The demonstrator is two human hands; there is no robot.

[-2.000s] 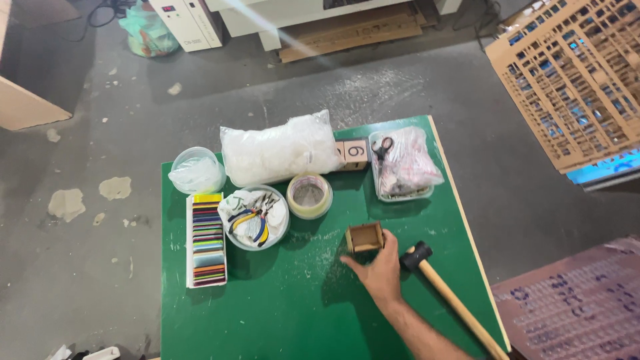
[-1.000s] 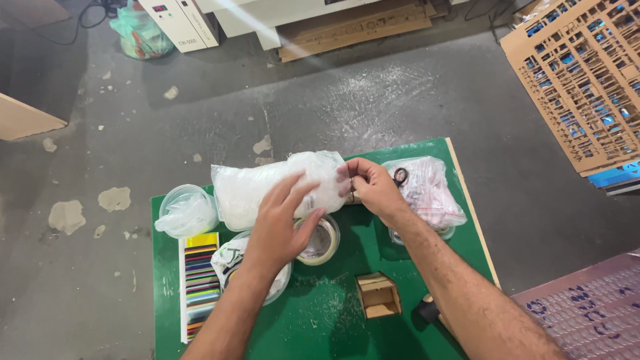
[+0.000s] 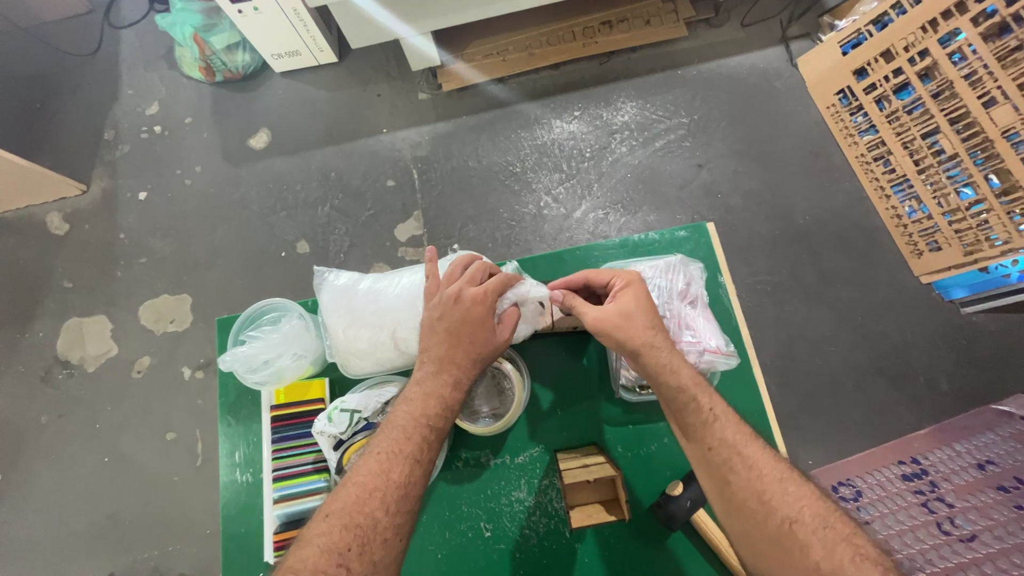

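A clear plastic bag with white filling [image 3: 372,320] lies along the far edge of the green table. My left hand [image 3: 466,312] rests spread on top of the bag, its fingers apart. The thumb and forefinger of my right hand [image 3: 612,308] pinch the bag's right end. Part of a wooden block [image 3: 566,322] shows beneath that end. A small open wooden box [image 3: 593,488] stands nearer to me, beside a black-headed mallet [image 3: 682,502] with a wooden handle. Rolls of tape [image 3: 494,394] lie just below my left hand.
At the left are a round plastic tub [image 3: 276,340], a tray of coloured strips [image 3: 300,472] and a container with a white bag [image 3: 356,416], partly behind my left arm. A box of clear plastic bags [image 3: 680,312] stands at the right. Cut-out cardboard sheets [image 3: 936,136] stand beyond the table.
Both hands are now at the white-filled bag; two seconds ago my right hand was at the small wooden box. My left hand has come down onto the bag since one second ago.
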